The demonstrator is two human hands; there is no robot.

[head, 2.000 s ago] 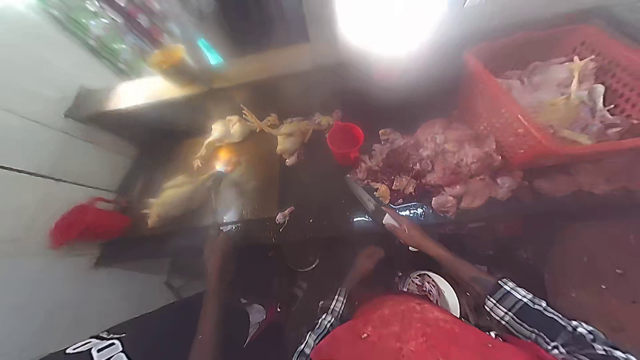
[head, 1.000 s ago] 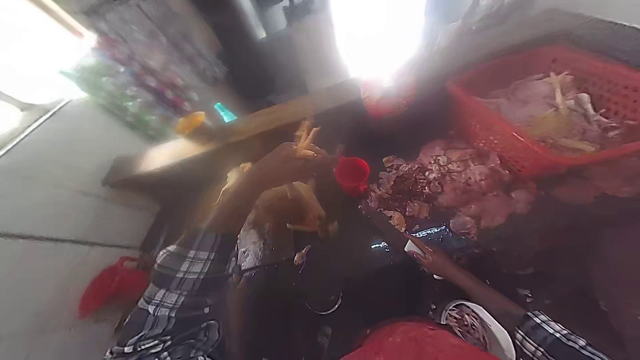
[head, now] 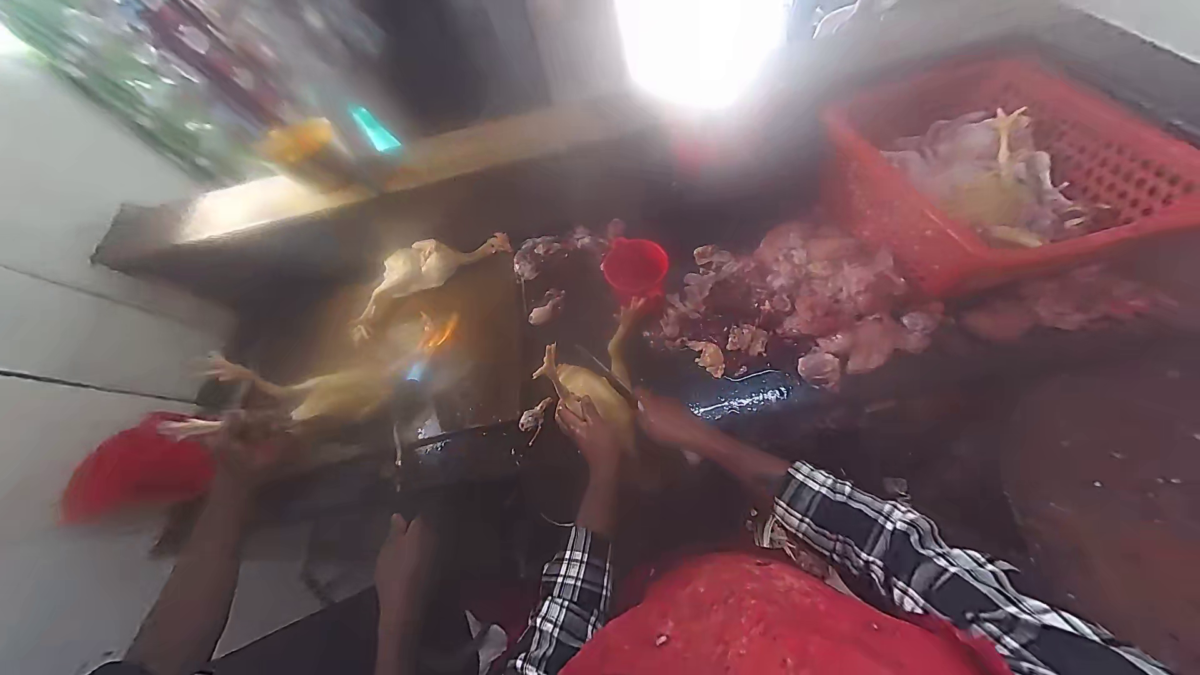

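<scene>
A plucked chicken (head: pixel 593 389) lies in front of me at the counter's edge, its feet pointing away from me. My left hand (head: pixel 591 429) grips its body on the near left side. My right hand (head: pixel 664 419) is at the bird's right side with a knife (head: pixel 600 364), whose thin blade reaches over the bird between its legs. Just beyond the bird stands a red plastic cup (head: pixel 636 267). To the right spreads a heap of raw chicken pieces (head: pixel 806 281). Small scraps (head: pixel 534 415) lie left of my left hand.
At the left, a co-worker's hand (head: pixel 253 441) holds another plucked chicken (head: pixel 347 398) by a torch flame (head: pixel 441 333). A further chicken (head: pixel 422 267) lies behind it. A red plastic crate (head: pixel 947 258) with chicken stands at the right. A raised ledge (head: pixel 469 145) runs along the back.
My left hand, reaching out to the far left a second ago, is back in front of me on a chicken. My right hand has moved the knife over to this bird.
</scene>
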